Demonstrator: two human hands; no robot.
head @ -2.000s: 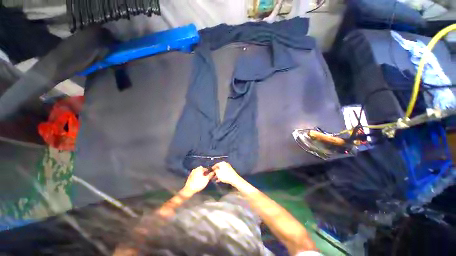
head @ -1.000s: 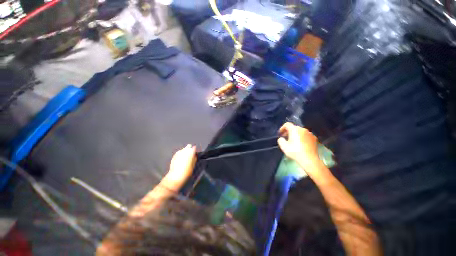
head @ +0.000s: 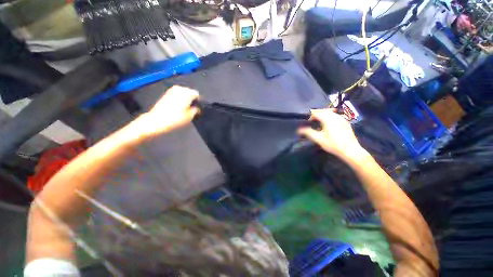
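Note:
My left hand (head: 175,108) and my right hand (head: 328,130) grip the two ends of the waistband of dark navy trousers (head: 248,135). The waistband is stretched between them and the cloth hangs below, in front of the grey padded table (head: 162,167). The steam iron is not clearly seen; my right hand is in front of that area. The iron rest (head: 350,111) shows just beyond my right hand.
A dark garment (head: 265,55) lies along the table's far edge, beside a blue strip (head: 157,74). A yellow hose (head: 366,51) comes down at the right. A blue crate (head: 416,127) stands right, another (head: 324,255) below. An orange-red bag (head: 54,162) is left.
The trousers have gone from lying on the table to hanging from both hands. Since a second ago, the hands have moved up and over the table, and the view has turned left.

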